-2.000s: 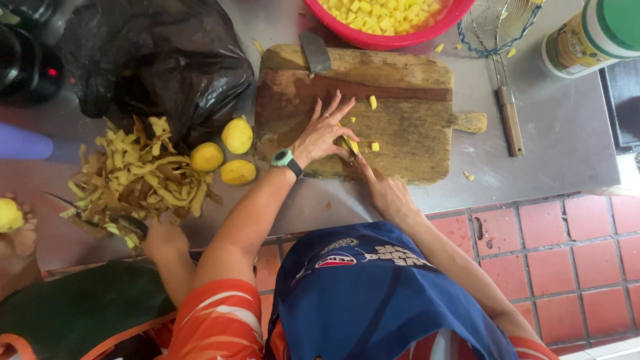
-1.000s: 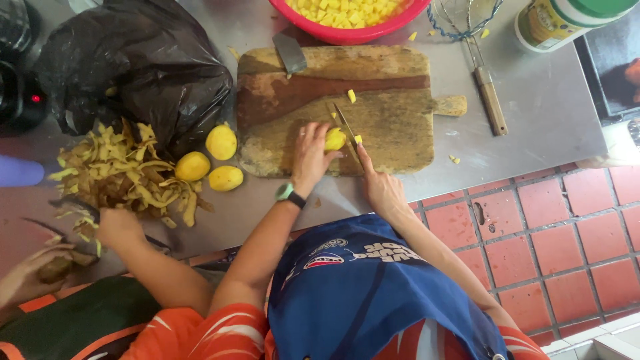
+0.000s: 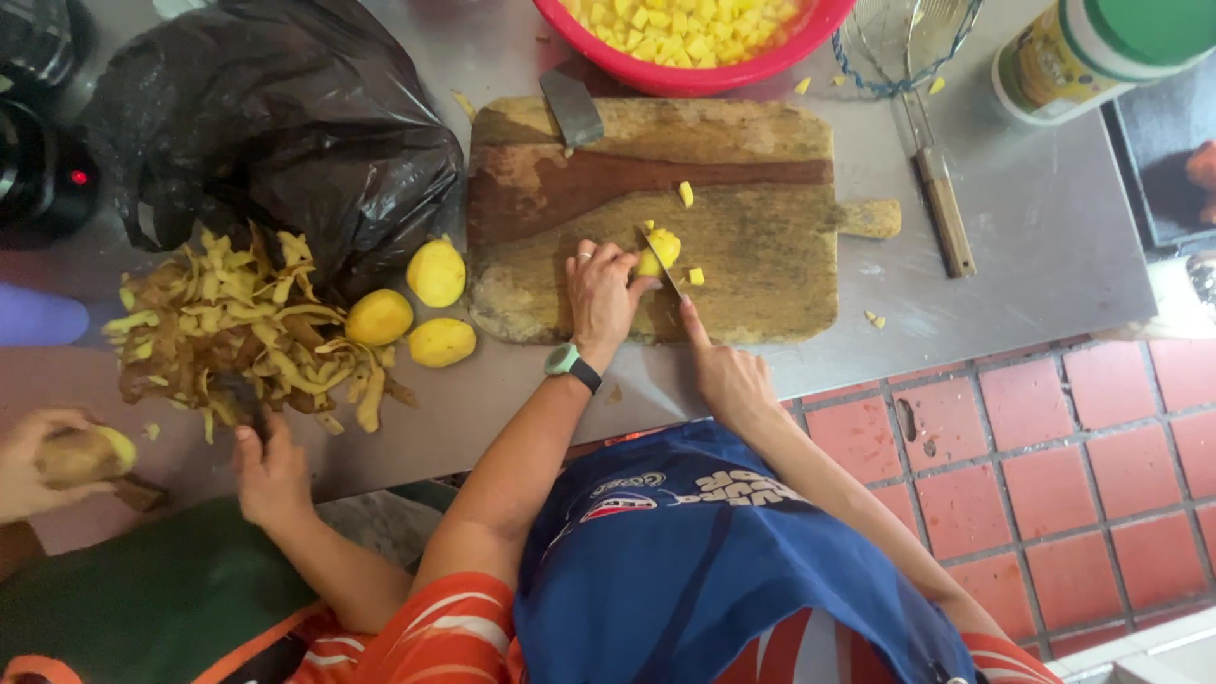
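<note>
My left hand, with a watch on its wrist, grips a peeled potato against the wooden cutting board. My right hand holds a knife, its index finger along the blade, which lies across the potato. Small cut potato pieces lie near the knife. Left of the board are several peeled potatoes. A red bowl of diced potato stands beyond the board.
At left, a co-worker's hands hold a partly peeled potato and a dark tool beside a heap of peelings. A black plastic bag lies behind. A metal scraper, wire strainer and green-lidded tub surround the board.
One second ago the knife was to the right of the potato; now its blade lies across it. The co-worker's hand at far left has moved slightly.
</note>
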